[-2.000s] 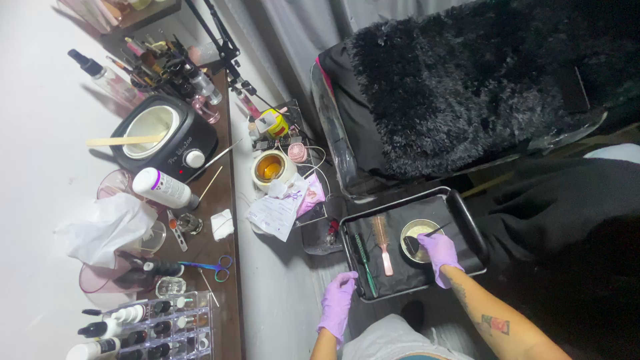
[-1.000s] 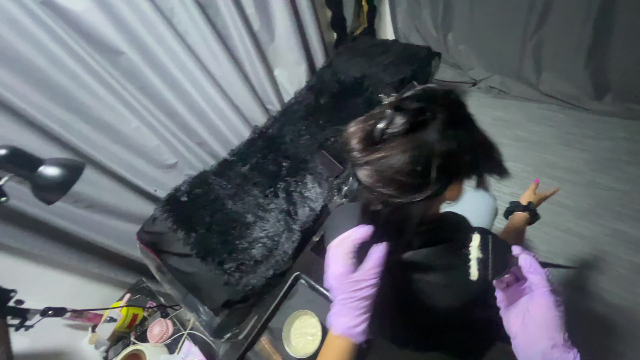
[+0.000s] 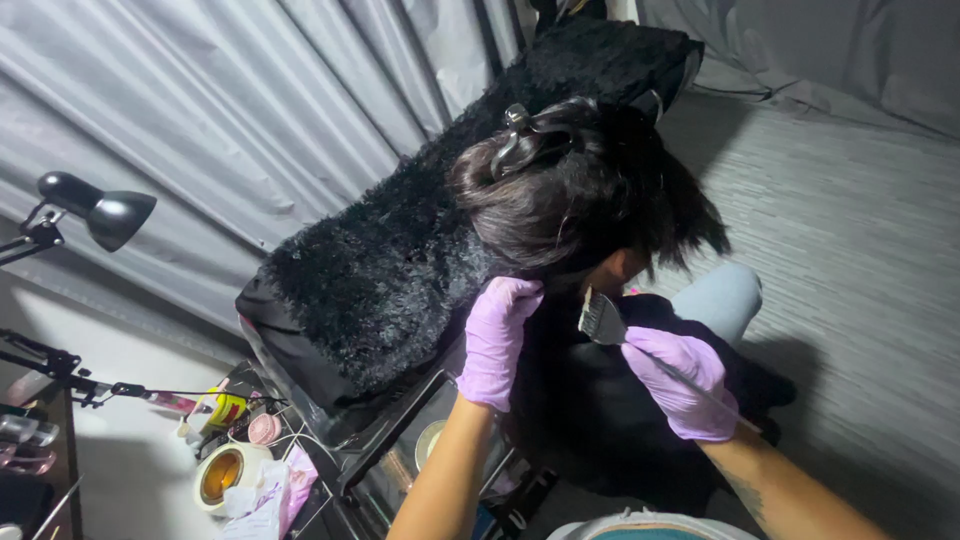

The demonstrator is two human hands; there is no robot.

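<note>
A seated person with dark hair (image 3: 525, 217), pinned up by a dark claw clip (image 3: 514, 142), is in front of me, seen from behind. My left hand (image 3: 501, 337), in a purple glove, has its fingers closed at the hair near the nape; a strand between them cannot be made out clearly. In my gloved right hand (image 3: 679, 382) is a black tint brush (image 3: 602, 319), its bristles coated with pale cream and close to the neck below the ear. A bowl (image 3: 429, 442) of pale mixture is partly hidden behind my left forearm.
Beside the person stands a bed with a black furry cover (image 3: 397, 262). A black tray (image 3: 390, 427) lies below my left forearm. At the lower left are a wax pot (image 3: 225, 480), a pink round container (image 3: 264, 429) and papers. A black lamp (image 3: 112, 214) hangs at the left.
Both hands have come together near the nape; my left hand has closed. Two seconds ago my hands were at the tray, the right at the bowl. The view has swung to the person.
</note>
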